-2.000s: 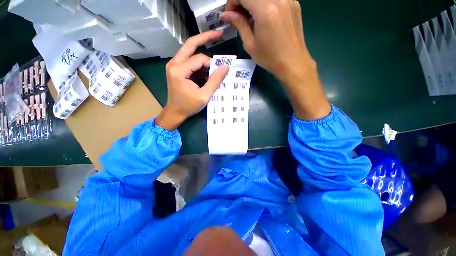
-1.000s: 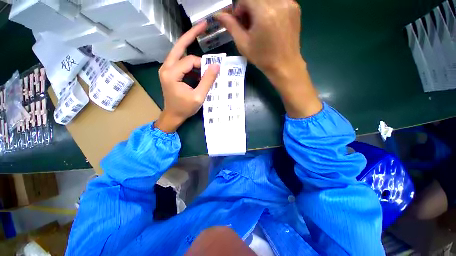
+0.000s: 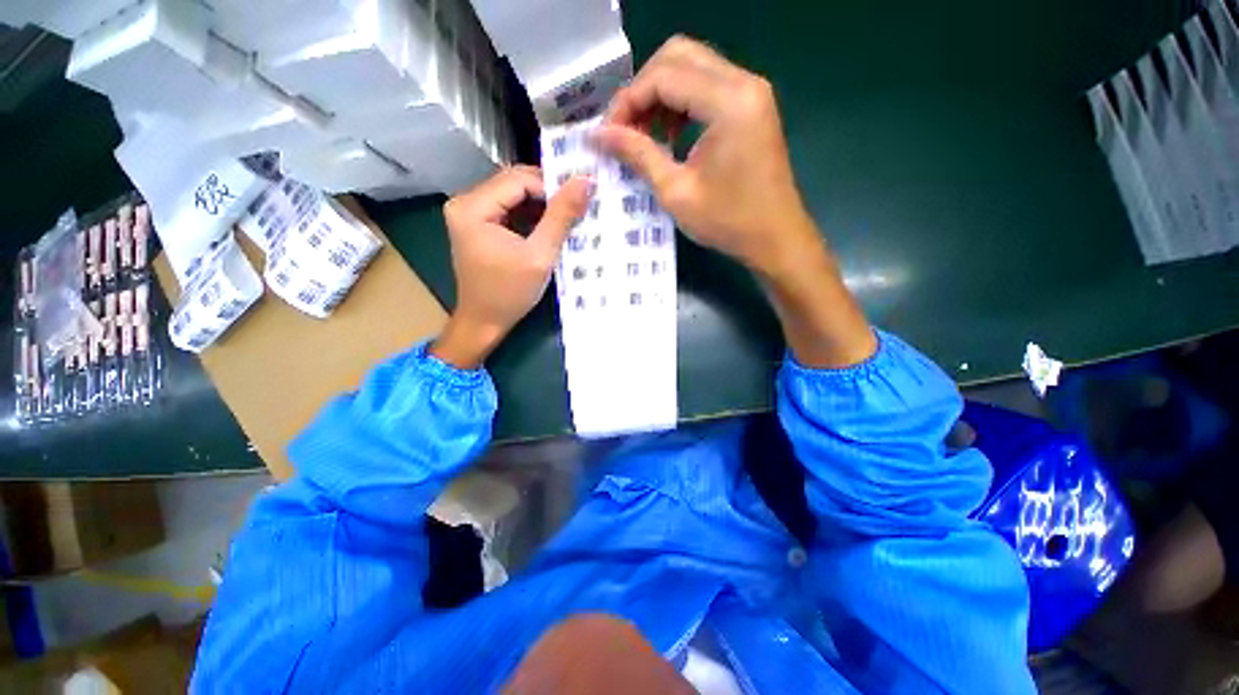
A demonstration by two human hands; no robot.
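A white label strip (image 3: 620, 326) with rows of small barcode stickers hangs over the bench's front edge. My left hand (image 3: 510, 251) pinches its upper left part between thumb and fingers. My right hand (image 3: 720, 156) is at the strip's top, thumb and forefinger together on or just over it; the fingertips are blurred, and I cannot tell whether a sticker is between them. White product boxes (image 3: 550, 41) stand just beyond the hands, with a barcode patch on the near face.
Stacked white boxes (image 3: 313, 82) stand at back left. Spare label strips (image 3: 317, 251) lie on a cardboard sheet (image 3: 292, 380), beside a clear pack of pinkish parts (image 3: 102, 306). Fanned white cartons (image 3: 1169, 156) stand right. A paper scrap (image 3: 1041, 369) is at the edge, near a blue stool (image 3: 1073, 523).
My right hand has come back from the box face to the top of the label strip. My left hand still holds the strip. The view has shifted slightly.
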